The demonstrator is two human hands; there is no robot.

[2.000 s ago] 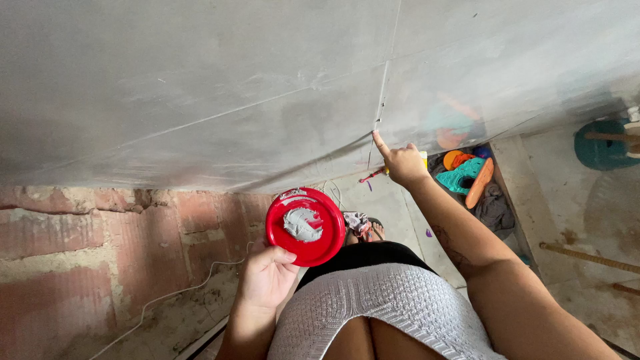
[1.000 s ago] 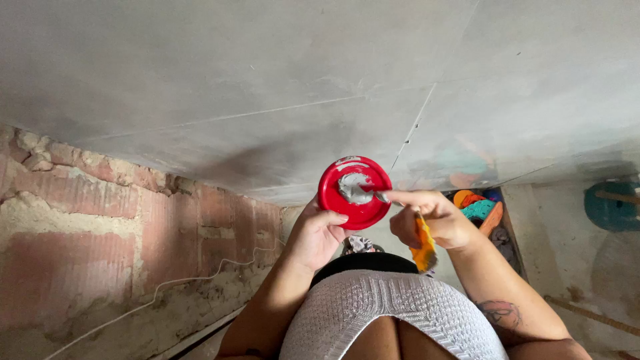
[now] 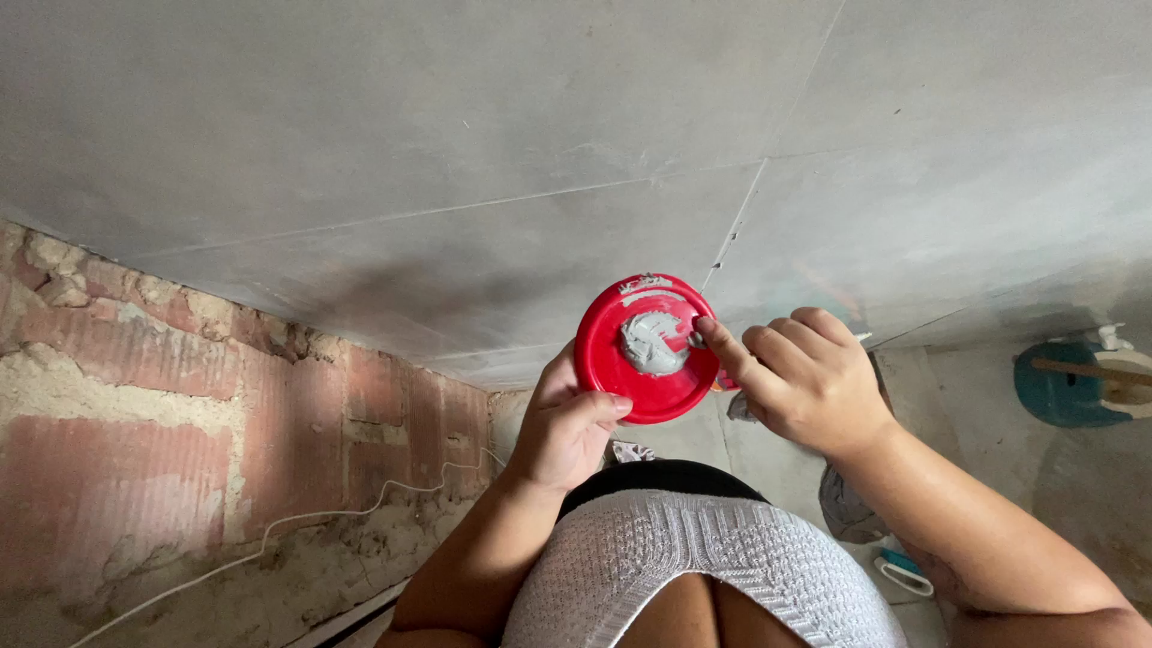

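Observation:
My left hand (image 3: 576,423) grips a round red plastic lid or shallow dish (image 3: 648,396) by its lower left rim, thumb on top. A mound of grey paste (image 3: 650,344) lies in its middle, with smears along the upper rim. My right hand (image 3: 792,378) is at the dish's right edge, index finger extended with grey paste at its tip, the other fingers curled. Whether those curled fingers hold anything is hidden. Beyond the dish, a white joint line (image 3: 745,209) with small dark gaps runs up the smooth grey wall (image 3: 504,117).
A rough brick wall (image 3: 135,450) stands at the left, with a white cable (image 3: 315,513) along it. A teal round object (image 3: 1062,385) is at the far right. Dark cloth (image 3: 846,504) and a teal-and-white item (image 3: 904,572) lie on the floor at lower right.
My right hand moved from the wall joint to the dish, and its index finger has since shifted from the paste to the dish's right edge. The yellow-orange item seen in that hand earlier is now hidden.

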